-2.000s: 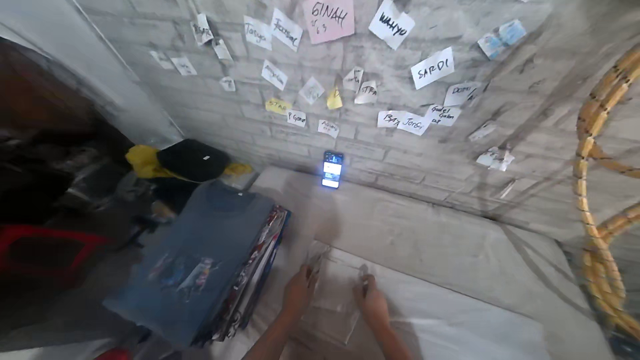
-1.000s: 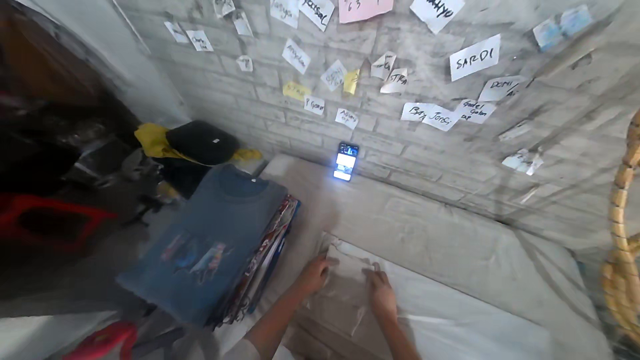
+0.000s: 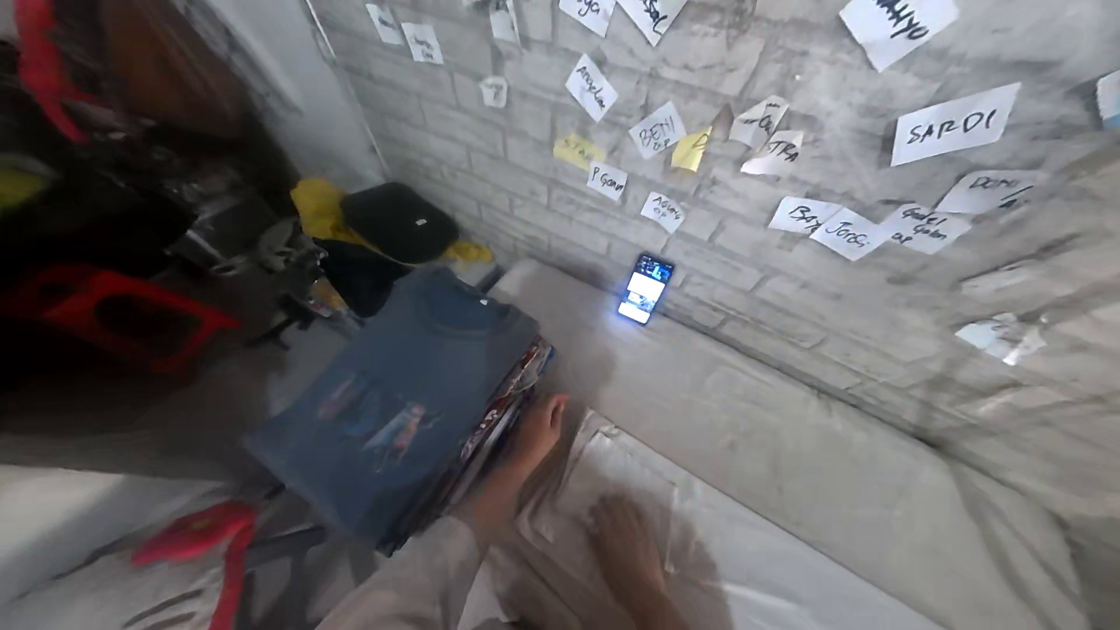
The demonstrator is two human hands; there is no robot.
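My left hand (image 3: 541, 430) is beside the right edge of a stack of folded T-shirts, its fingers close together; whether it touches the stack I cannot tell. On top of the stack lies a blue-grey T-shirt (image 3: 437, 350) with a print on its front. My right hand (image 3: 623, 534) rests palm down on clear plastic packaging (image 3: 604, 446), over a pale cloth-like cover, and seems to grip nothing. A lit smartphone (image 3: 646, 290) leans upright against the wall beyond both hands.
Handwritten paper notes are stuck on the grey brick wall (image 3: 752, 254) ahead. Behind the stack lie a black cap (image 3: 400, 222) and yellow cloth (image 3: 317, 206). Red plastic objects stand at the left, one a frame-like piece (image 3: 144, 319). The padded pale surface (image 3: 787, 411) runs along the wall.
My left hand has moved left off the plastic packaging to the stack of T-shirts. My right hand has stayed on the packaging, now lying flatter. The view has shifted left.
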